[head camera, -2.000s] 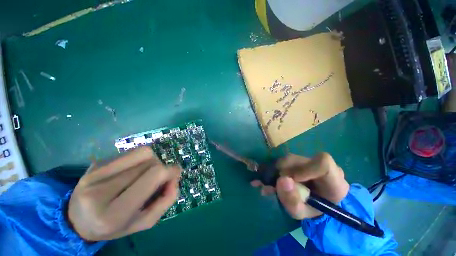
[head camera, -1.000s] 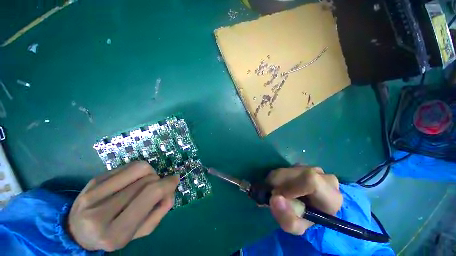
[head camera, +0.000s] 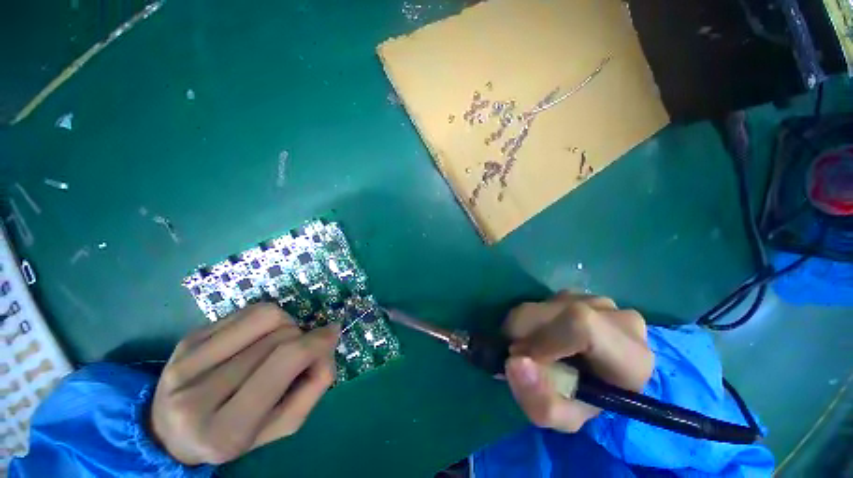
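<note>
The green PCB panel (head camera: 271, 271) lies on the mat in front of me, with rows of repeated units and silver parts. My left hand (head camera: 248, 383) covers its lower left part. Its fingertips pinch a thin silvery solder wire (head camera: 355, 320) that points over the panel's right part. My right hand (head camera: 575, 359) holds the black soldering iron (head camera: 645, 407) like a pen. The iron's metal tip is at the panel's right edge, close to the end of the wire. I cannot tell whether the tip touches the board.
A tan square pad (head camera: 524, 112) with dark solder scraps lies at the upper right, beside a black box (head camera: 701, 56). A round red-centred device (head camera: 823, 187) and cables are at the far right. A white component tray (head camera: 28, 364) is at the left. Clear offcuts (head camera: 282, 168) lie on the mat.
The iron's tip has come down along the panel's right edge. The solder wire now shows at my left fingertips. The view has shifted, so the pad sits higher and more of the tray shows than one second ago.
</note>
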